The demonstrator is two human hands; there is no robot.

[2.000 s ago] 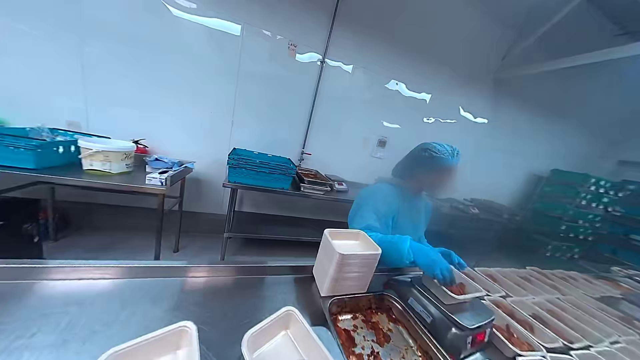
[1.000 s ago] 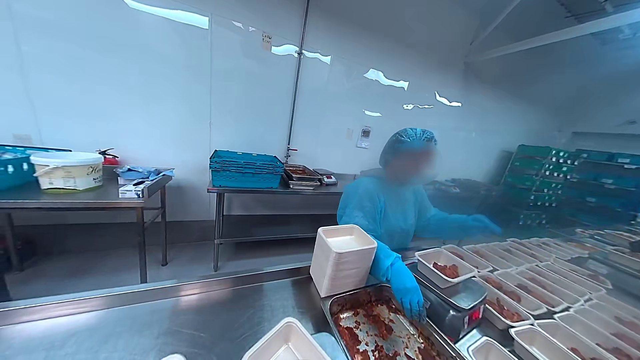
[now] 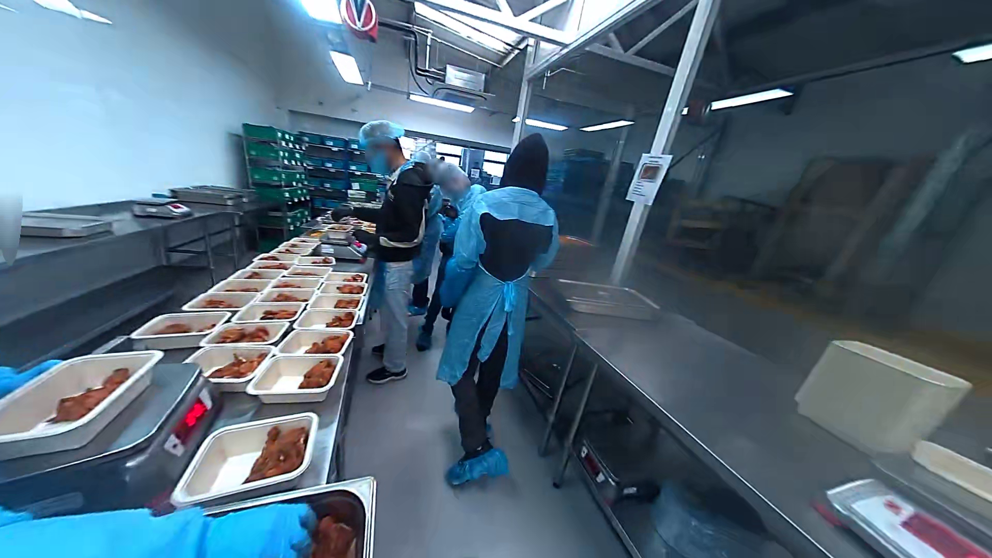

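Note:
Neither my left hand nor my right hand is in view. A blue sleeve of a co-worker enters from the lower left and ends over a metal pan with reddish-brown meat pieces. A blue-gloved hand shows at the left edge, beside a cream tray with one piece of meat. That tray rests on a digital scale with a lit red display. Nearest the pan stands another cream tray with meat. Rows of similar part-filled trays run along the steel table beyond.
Several people in blue aprons or dark clothes stand along the aisle. On the right, a steel table holds a metal tray, a cream container and a scale. Green crates are stacked at the back.
The view has swung far to the right, bringing the aisle and right-hand table into sight. A tray with one piece of meat is now on the scale; one second ago the tray there held several.

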